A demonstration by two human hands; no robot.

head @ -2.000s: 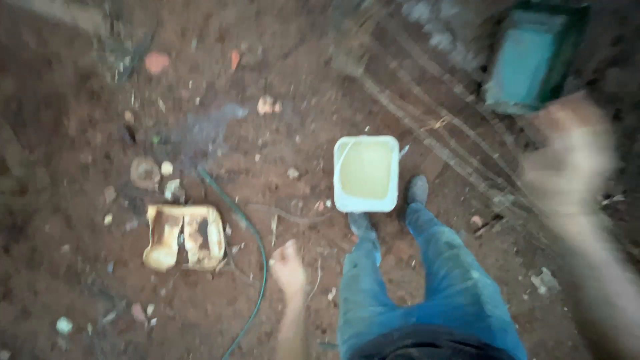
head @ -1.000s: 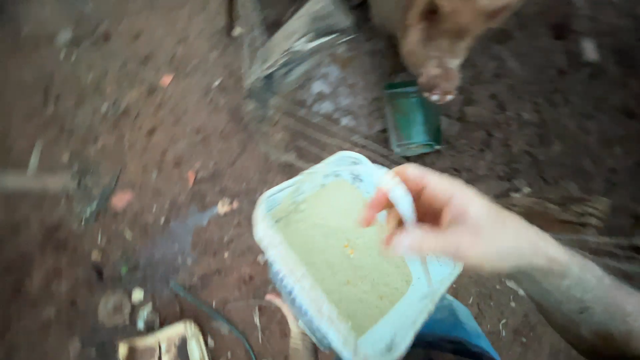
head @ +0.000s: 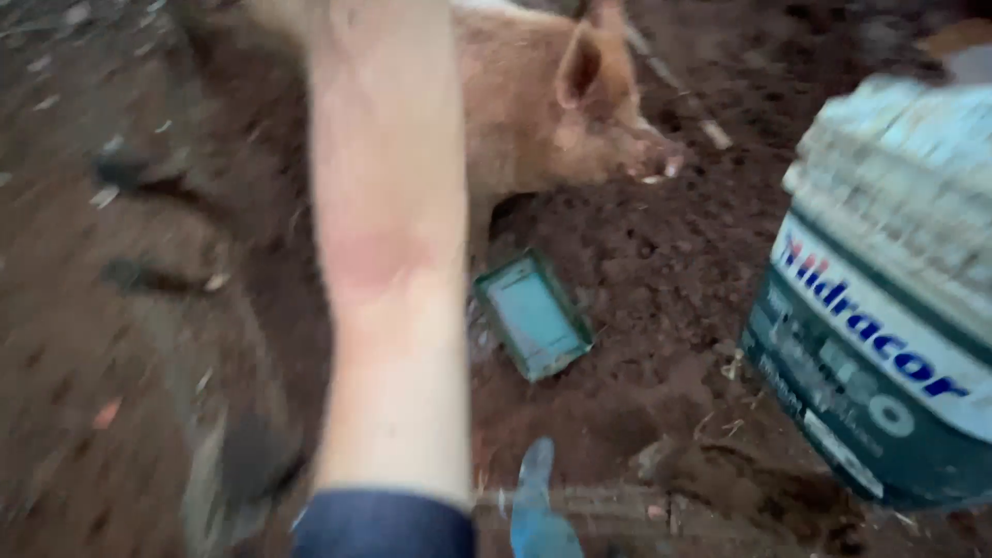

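Note:
A bare forearm, seemingly my left, rises from a dark blue sleeve near the bottom and runs out through the top edge; its hand is out of view. At the right edge a plastic Hidracor paint bucket (head: 876, 333), green and white with a crusted pale rim, hangs tilted. What holds it does not show, and my right hand cannot be made out. Between arm and bucket a green rectangular container (head: 535, 314) with pale contents lies on the dirt. A reddish-tan pig (head: 535, 101) stands behind it, partly hidden by the arm.
My shoe and blue trouser leg (head: 539, 511) show at the bottom. Thin pole-like pieces (head: 589, 504) lie across the dirt there. A pale stick (head: 697, 112) is on the ground beyond the pig's snout. Scattered debris and dark, blurred objects are at the left.
The bucket, held by its handle in my right hand one second ago, is now at the right edge. My left forearm has come up across the view. More of the pig shows. The view has shifted strongly.

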